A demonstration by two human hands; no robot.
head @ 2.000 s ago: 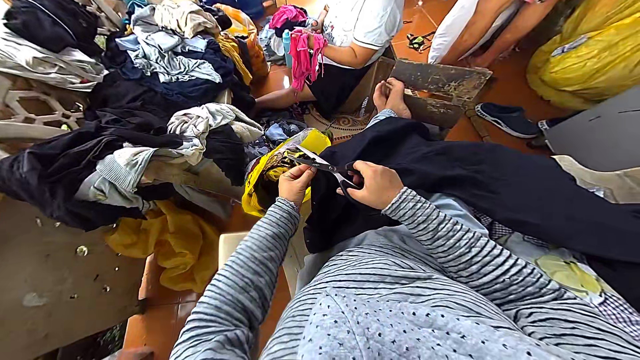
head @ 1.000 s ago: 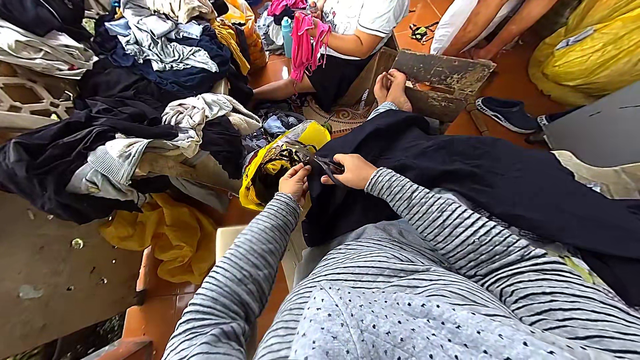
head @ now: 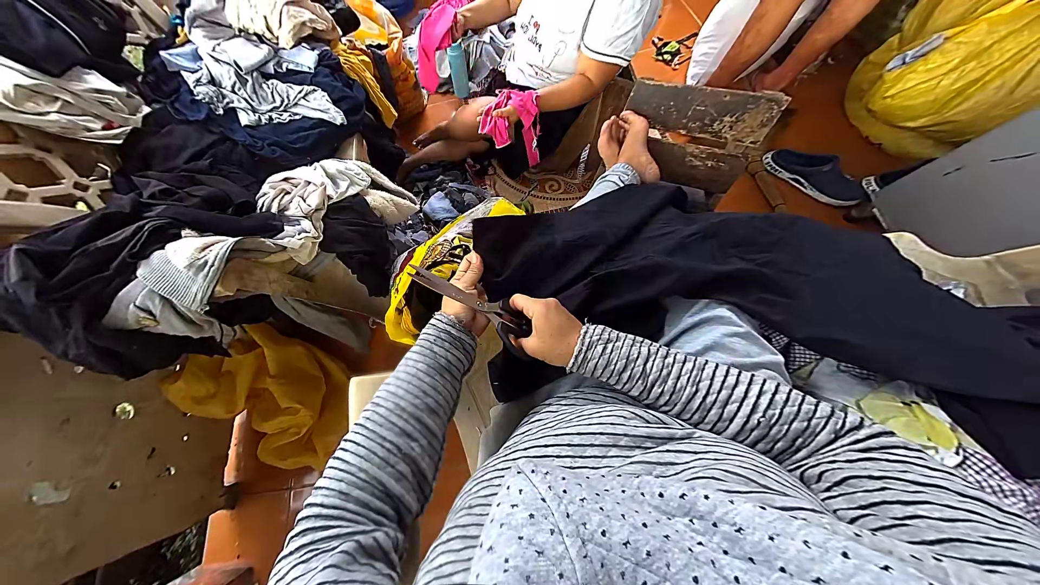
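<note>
Black-handled metal scissors [head: 459, 291] point up and left, their handles in my right hand [head: 546, 329]. Just left of it, my left hand [head: 466, 294] is behind the blades, its fingers bent against the edge of black cloth; how firmly it grips is hard to see. The black cloth [head: 731, 260] lies across my lap and spreads far to the right. Under and beyond my left hand is a yellow plastic bag [head: 404, 305] with dark and patterned pieces in it.
Clothes are heaped [head: 268, 106] at the left, above a mustard cloth [head: 284, 398]. A person [head: 569, 49] holding pink cloth sits ahead, near a worn wooden box [head: 703, 114]. Another person's arms show at top right, by a yellow sack [head: 951, 81] and a dark shoe [head: 815, 175].
The scissors, mostly covered by my hands a second ago, now show their blades across my left hand. The person ahead has lowered one hand with pink cloth and moved the hands apart.
</note>
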